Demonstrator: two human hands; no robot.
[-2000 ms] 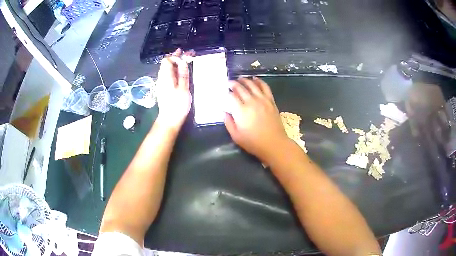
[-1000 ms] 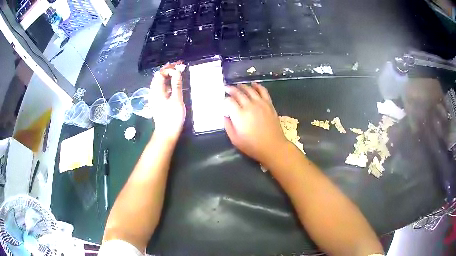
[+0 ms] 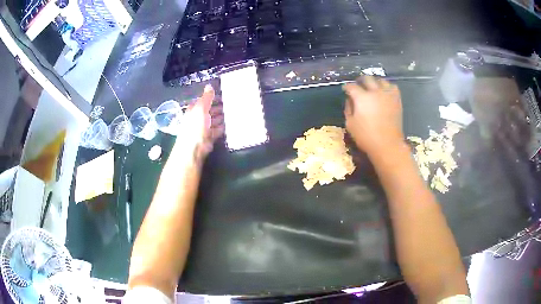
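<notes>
A flat white glowing rectangle, which looks like a smartphone (image 3: 244,107), lies on the dark green mat near the black tray. My left hand (image 3: 207,122) is just left of it, thumb up; whether the fingers hold anything cannot be told. My right hand (image 3: 374,110) is farther right, above the mat's far part, with fingers curled down; its fingertips are blurred and I cannot tell if they hold something. A heap of beige scraps (image 3: 322,155) lies between the phone and my right forearm. A looser pale pile (image 3: 436,155) lies right of that forearm.
Clear plastic cups (image 3: 142,123), a white cap (image 3: 155,152), a pen (image 3: 128,208) and a yellowish note (image 3: 95,176) are at left. The black compartment tray (image 3: 219,41) is beyond the mat. A translucent bottle (image 3: 457,80) stands far right. A fan (image 3: 32,258) is at lower left.
My right hand has left the phone's right edge and moved right, uncovering the beige heap. My left hand stays near the phone's left side, with its fingers now lower and blurred.
</notes>
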